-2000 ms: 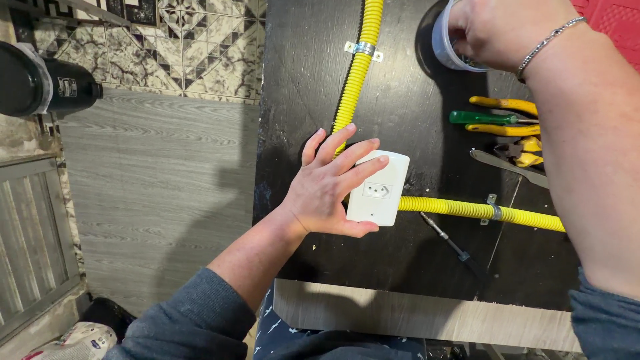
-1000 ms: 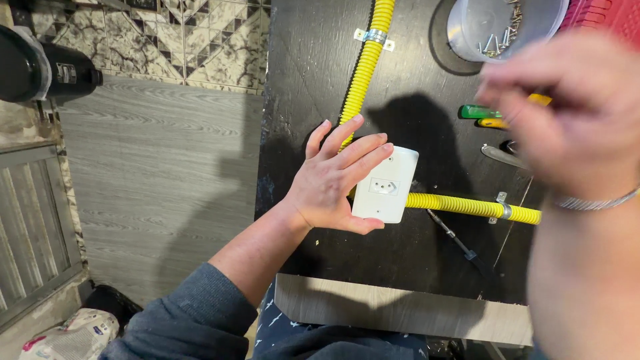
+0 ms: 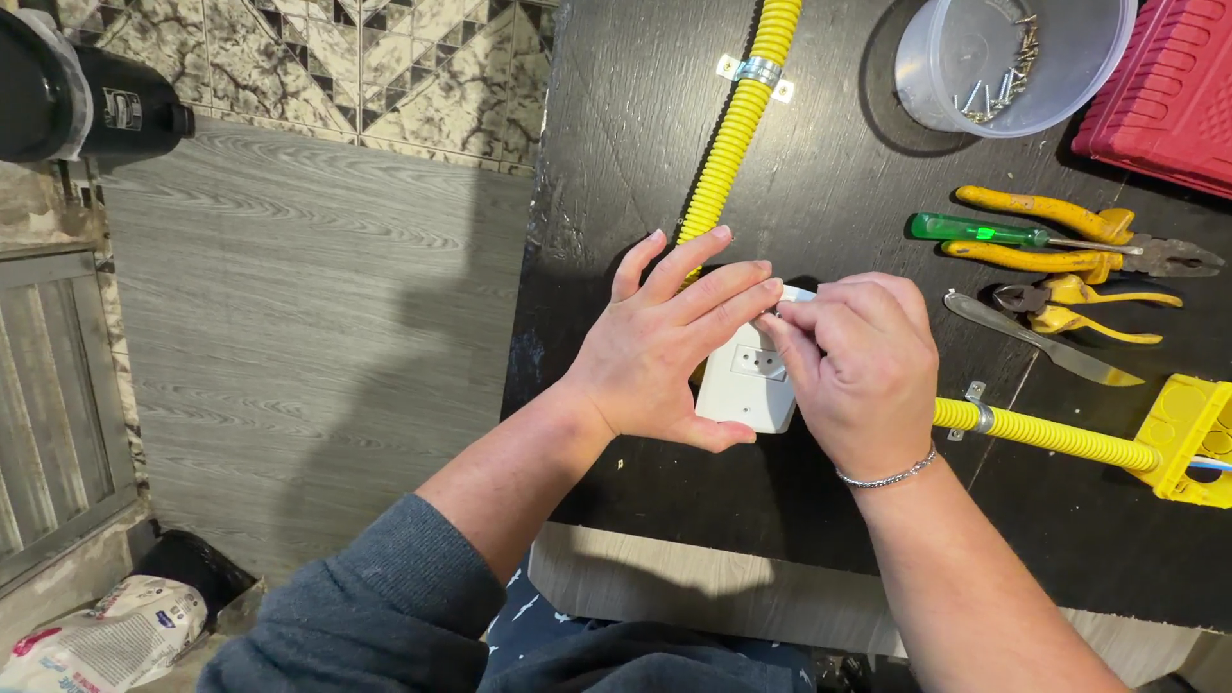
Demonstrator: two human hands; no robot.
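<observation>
A white socket cover plate point(image 3: 747, 399) with a three-hole outlet point(image 3: 758, 362) lies on the black table. My left hand point(image 3: 664, 351) steadies it, fingers spread over its left and upper edges, thumb at the lower edge. At the plate's upper part, my right hand point(image 3: 857, 361) pinches something too small to make out, probably hidden between thumb and forefinger. Yellow corrugated conduit point(image 3: 727, 154) runs up from behind my left fingers, held by a metal clamp point(image 3: 758, 71). More yellow conduit point(image 3: 1059, 435) leads right to a yellow electrical box point(image 3: 1186, 433) with wires.
A clear plastic tub point(image 3: 934, 82) of screws stands at the upper right beside a red case point(image 3: 1169, 91). Yellow-handled pliers point(image 3: 1039, 204), a green screwdriver point(image 3: 977, 229), small yellow-handled cutters point(image 3: 1083, 306) and a table knife point(image 3: 1044, 342) lie right of my hands. The table's left edge borders the floor.
My right hand was in the screw tub, then came away from it, and is now at the top of the plate. My left hand has stayed on the plate.
</observation>
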